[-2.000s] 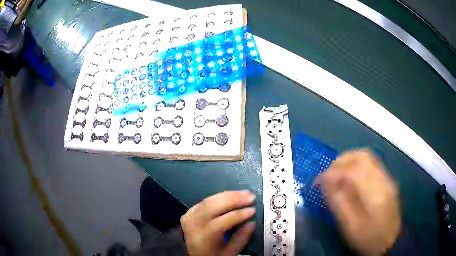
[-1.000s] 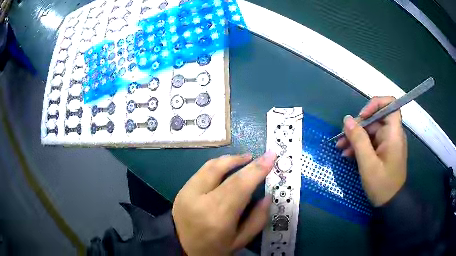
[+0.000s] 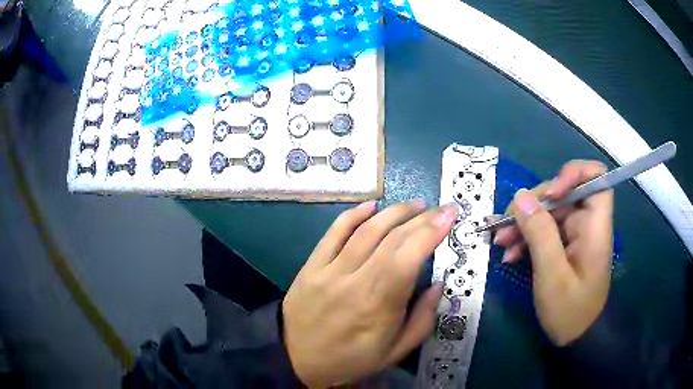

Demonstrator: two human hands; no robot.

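The metal fixture strip (image 3: 461, 262) stands upright in the picture, with round nests in a row and a dark square-looking unit (image 3: 452, 327) in a lower one. My left hand (image 3: 365, 296) lies along its left side, fingertips on the strip beside an upper nest; it grips no loose part that I can see. My right hand (image 3: 566, 247) holds silver tweezers (image 3: 600, 183), their tip at that upper nest. Whether the tip holds a piece is too small to tell. The dark-blue dot sheet (image 3: 511, 181) lies right of the strip, largely hidden under my right hand.
A white foam board (image 3: 266, 181) with rows of paired units (image 3: 321, 160) lies at upper left. A light-blue release sheet (image 3: 266, 38) lies across it. A long white strip (image 3: 524, 68) curves along the bench at right. Grey floor with a yellow line shows at left.
The tweezers have moved from the dark-blue sheet to the strip's upper nest. My left hand has moved right with the strip, whose top now leans right. The view has shifted.
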